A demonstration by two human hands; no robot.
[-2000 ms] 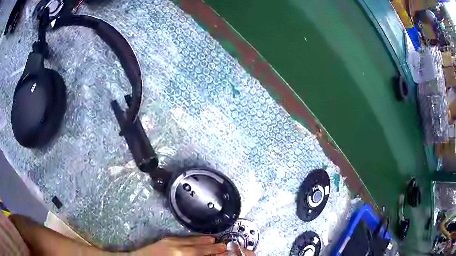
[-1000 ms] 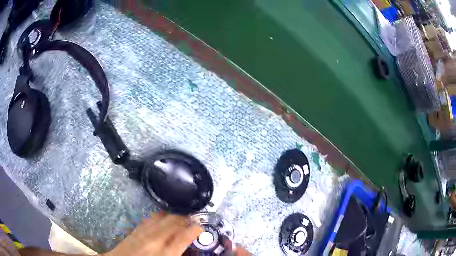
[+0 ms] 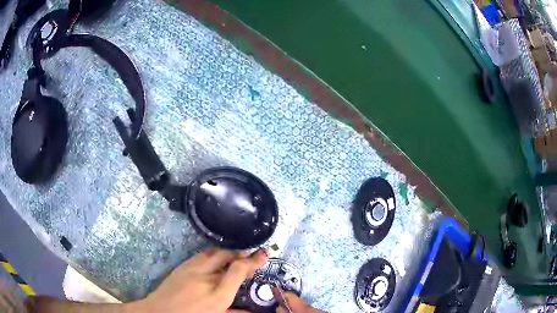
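Note:
A black speaker plate with a silver-white centre lies at the bottom edge, just below the open earcup housing. My left hand comes from the lower left, its fingers on the plate's upper left side, holding it. My right hand is mostly cut off by the bottom edge; its fingers are at the plate's lower right. Whether it grips a thin tool is too blurred to tell. The glossy hollow of the earcup faces up, joined by a slider arm to the curved headband.
Two more speaker plates lie on the bubble wrap at right. A blue tray with dark equipment stands at lower right. A closed black earcup lies at left. The green conveyor carries headphone parts.
My left fingers have shifted on the speaker plate, uncovering more of the perforated part near its upper right. The whole view has shifted with the head. The earcup lies as before.

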